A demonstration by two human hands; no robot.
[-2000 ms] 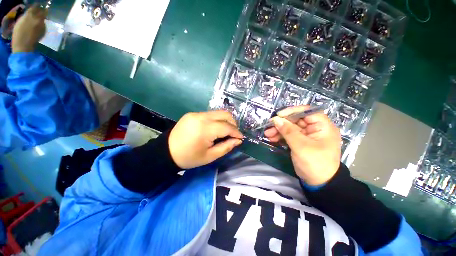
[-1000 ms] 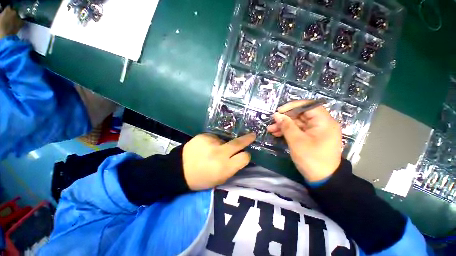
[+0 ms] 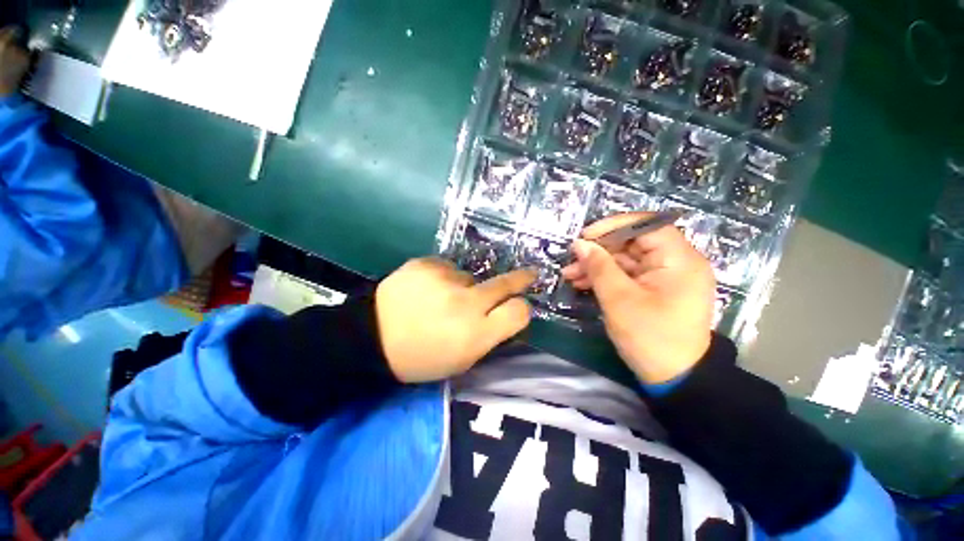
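A large clear blister tray (image 3: 618, 182) lies in front of me, its square pockets filled with small dark and shiny parts (image 3: 637, 137). My right hand (image 3: 657, 301) holds grey tweezers (image 3: 641, 227) over the tray's near rows, the tips pointing down-left at a near pocket. My left hand (image 3: 449, 322) rests at the tray's near left edge, index finger stretched out to the same pocket. Whether a part is under that fingertip cannot be told. The hands do not touch. They cover some of the near pockets.
A grey-brown board (image 3: 827, 306) with a ragged white piece (image 3: 849, 378) on its corner lies right of the tray. A second clear tray (image 3: 922, 370) is at far right. A white sheet (image 3: 248, 69) with dark parts (image 3: 180, 23) lies upper left. Another person's blue sleeve (image 3: 79, 211) is at left.
Two seconds ago my left fingertips were pinched together near the tweezer tips; now the index finger points into the near pocket. The view has shifted slightly. The neighbour's arm has moved left.
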